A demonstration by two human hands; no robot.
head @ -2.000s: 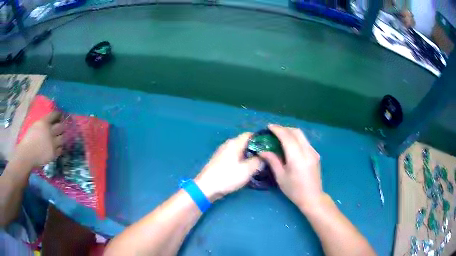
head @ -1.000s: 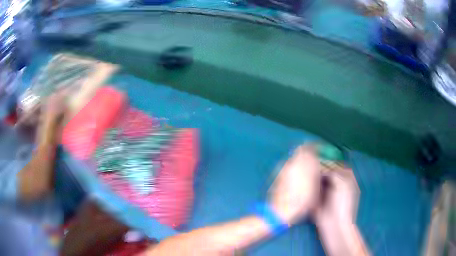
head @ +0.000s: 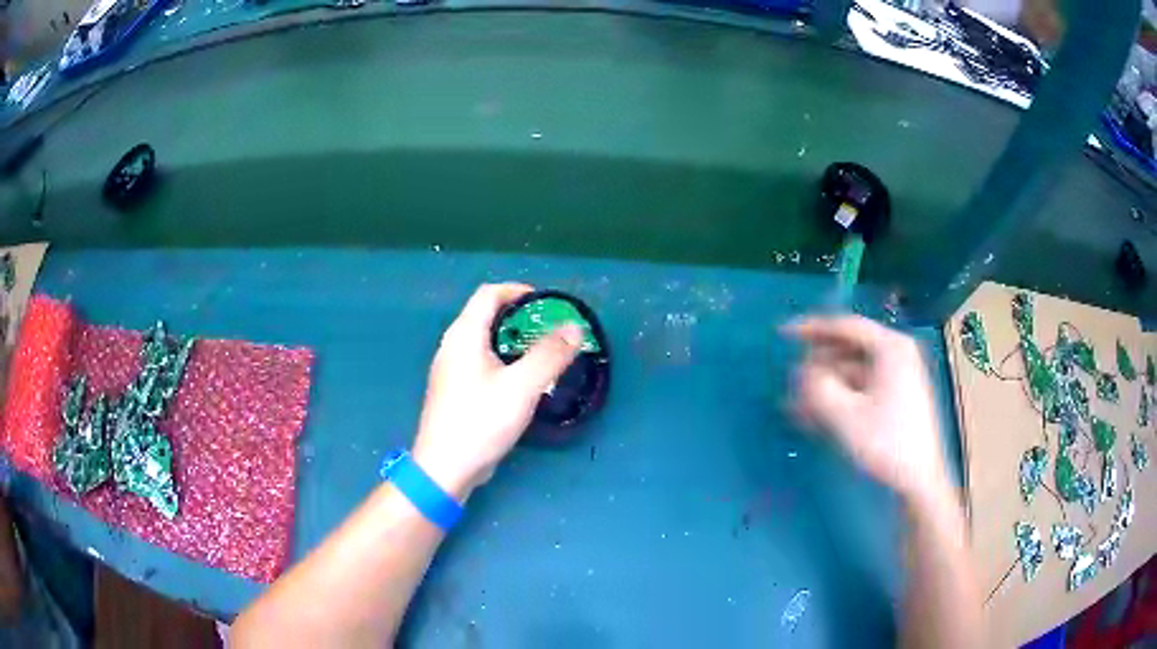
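A round black housing (head: pixel 577 387), open side up, rests at the centre of the bench. A green half-moon circuit board (head: pixel 539 320) sits in its upper part. My left hand (head: pixel 489 387), with a blue band at the wrist, grips the housing's left side, thumb on the board. My right hand (head: pixel 856 399) is blurred, to the right and away from the housing, with fingers curled. A translucent green screwdriver handle (head: pixel 850 269) sticks up above its fingertips and appears held; the shaft cannot be made out.
Black housings (head: pixel 130 174) lie on the dark green belt (head: pixel 508 121), one (head: pixel 853 203) just beyond the screwdriver. Pink-red bubble wrap (head: pixel 241 444) with several green boards is at left. A cardboard sheet (head: pixel 983 507) with wired boards is at right. A dark post (head: pixel 1015 165) rises behind it.
My right hand has left the housing and moved right, to the green screwdriver, which has shifted up from where it lay. The neighbour's hand at left is gone. The view has swung left and back.
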